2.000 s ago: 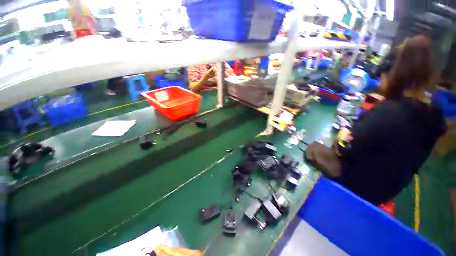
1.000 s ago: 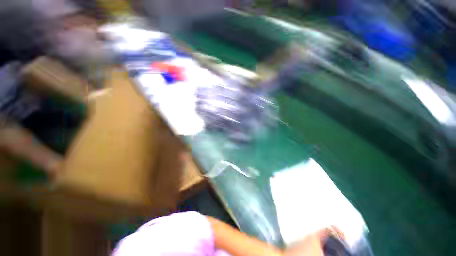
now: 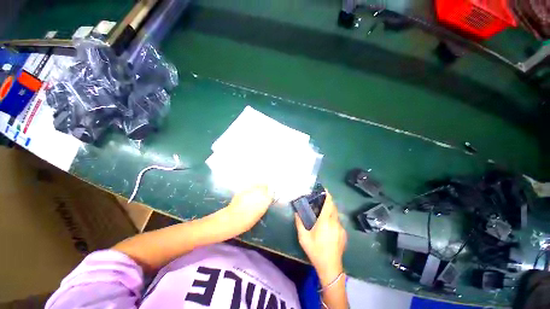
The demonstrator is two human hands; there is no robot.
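Observation:
My right hand [image 3: 324,236] is closed around a black power adapter [image 3: 309,208] at the lower right corner of the white sheets. My left hand [image 3: 251,208] lies at the near edge of the white sheets [image 3: 262,151]; its fingertips are lost in glare, so I cannot tell what they hold. A clear plastic bag edge [image 3: 317,164] shows along the right side of the sheets. A loose heap of black adapters with cords [image 3: 476,211] lies to the right of my right hand.
Bagged adapters [image 3: 111,90] are heaped at the upper left beside a printed white board [image 3: 45,136] and an orange and blue roll [image 3: 19,92]. A white cord [image 3: 145,172] lies left of the sheets. A cardboard carton [image 3: 48,235] is lower left; a red basket [image 3: 476,17] is upper right.
The view has swung from the line and left side down to the bench. Both hands are now in view, and the right one shows clearly around the black adapter.

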